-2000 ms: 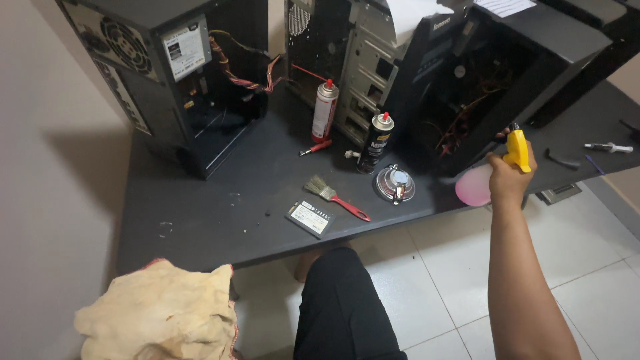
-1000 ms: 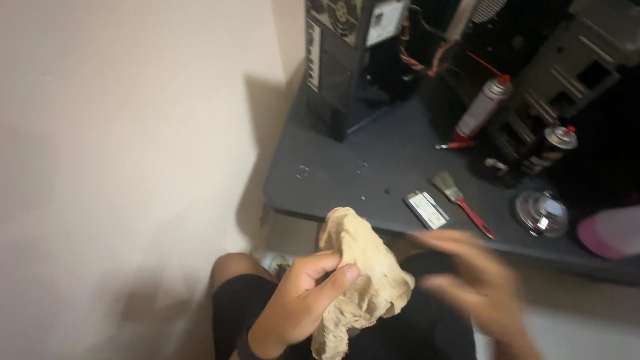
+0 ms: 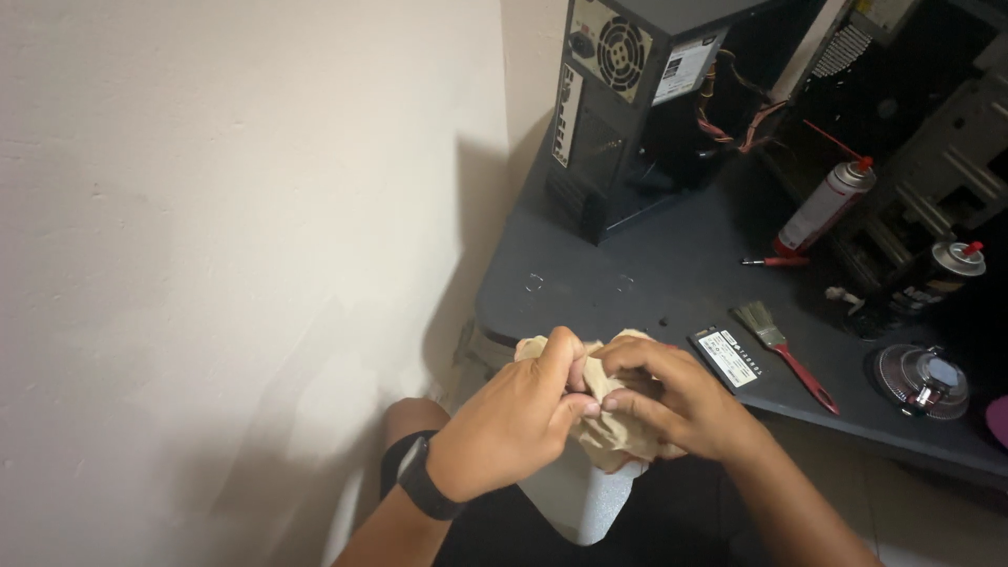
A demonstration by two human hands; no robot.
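My left hand [image 3: 516, 409], with a dark band on its wrist, grips a crumpled beige cloth [image 3: 618, 437] over my lap at the table's front edge. My right hand [image 3: 681, 394] pinches the same cloth from the other side, the fingertips of both hands nearly meeting. Part of the cloth is hidden behind the fingers. Just right of my hands lies a solid-state drive [image 3: 724, 358] with a white label, and beside it a paintbrush [image 3: 787, 356] with a red handle.
An open computer case [image 3: 622, 118] stands on the dark table [image 3: 543, 244] by the wall. To the right are a spray can [image 3: 825, 206] with a red straw, a black spray can [image 3: 929, 287], a red-handled tool [image 3: 776, 261], a round clear-rimmed device [image 3: 921, 382] and another case [image 3: 929, 181].
My right hand has let go of the pink spray bottle, seen in it two seconds ago, and now holds the cloth with my left hand. The view has swung left.
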